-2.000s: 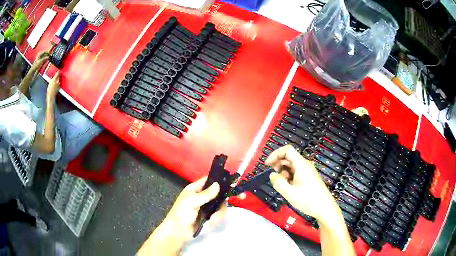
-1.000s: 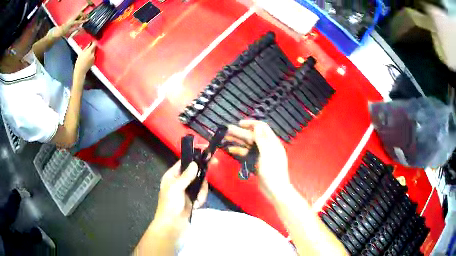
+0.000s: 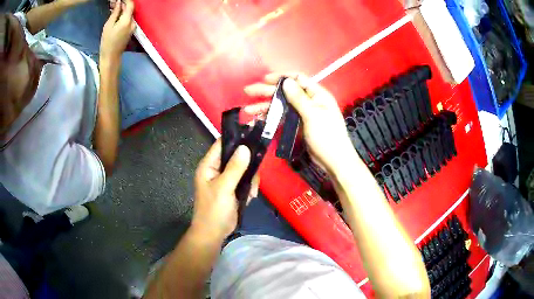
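Note:
My left hand (image 3: pixel 225 178) holds several black handle housings (image 3: pixel 243 143) fanned upward in front of my body, just off the bench edge. My right hand (image 3: pixel 307 108) grips a black handle housing (image 3: pixel 287 137) at its top end, with a bright glare along a long strip beside it. Its lower part is close to the pieces in my left hand; whether they touch is hard to tell. Housing rows (image 3: pixel 375 131) lie on the red bench behind my right hand and forearm, which hide part of them.
More housing rows (image 3: pixel 448 260) lie at the lower right. A dark plastic parts bag (image 3: pixel 500 216) and a blue crate (image 3: pixel 495 64) stand along the bench's far side. Another person (image 3: pixel 55 122) sits at the left, one hand at the edge of the red bench (image 3: pixel 234 47).
The view has swung left along the bench, so the rows sit further right. My right hand has risen beside the pieces in my left hand and holds a housing upright.

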